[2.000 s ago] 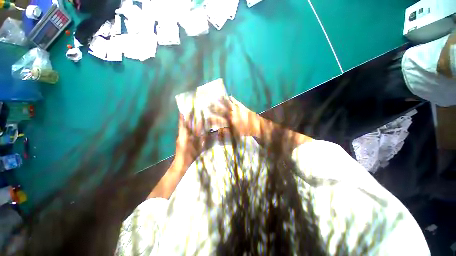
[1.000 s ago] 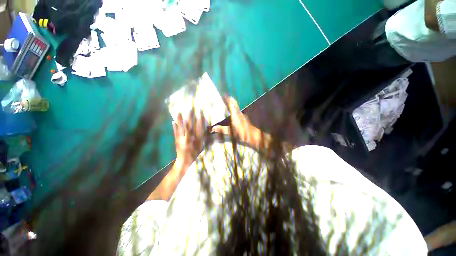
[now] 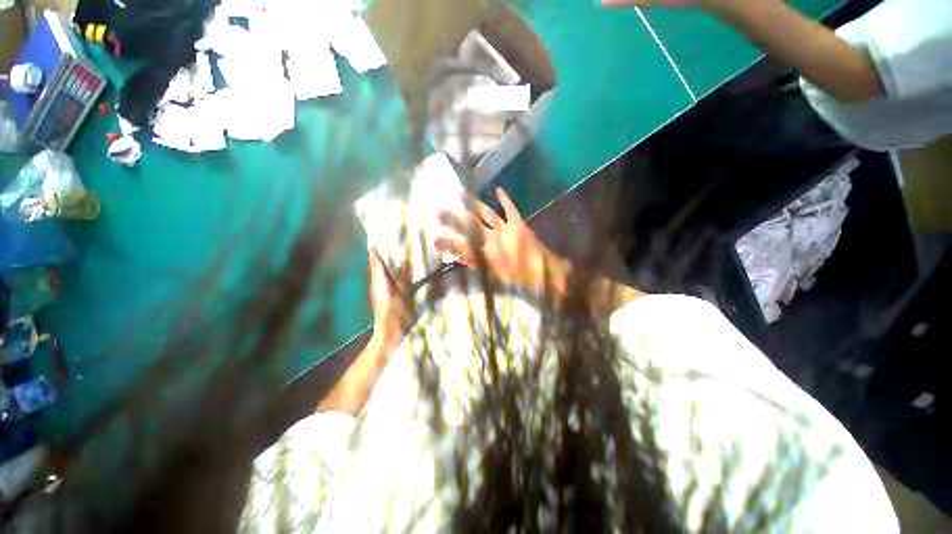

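Note:
A white product box (image 3: 415, 209), overexposed, lies at the near edge of the green table, partly veiled by blurred hair. My left hand (image 3: 388, 297) holds its near left side. My right hand (image 3: 499, 242) is at its right side, with the fingers spread over it and some raised; how firmly they touch is unclear. An open brown carton (image 3: 543, 63) with whitish boxes (image 3: 499, 98) in it stands just beyond the product box.
White paper pieces (image 3: 261, 99) lie at the far left, beside a black cloth (image 3: 157, 47) and a blue device with keys (image 3: 65, 99). A clear bag (image 3: 47, 188) is at the left. Another person's arm (image 3: 788, 37) reaches in. A black crate (image 3: 746, 276) holds whitish pieces (image 3: 793, 245).
The open carton with boxes has appeared beyond my hands, and the other person's arm now reaches over the table. My right hand's fingers have moved up and over the product box.

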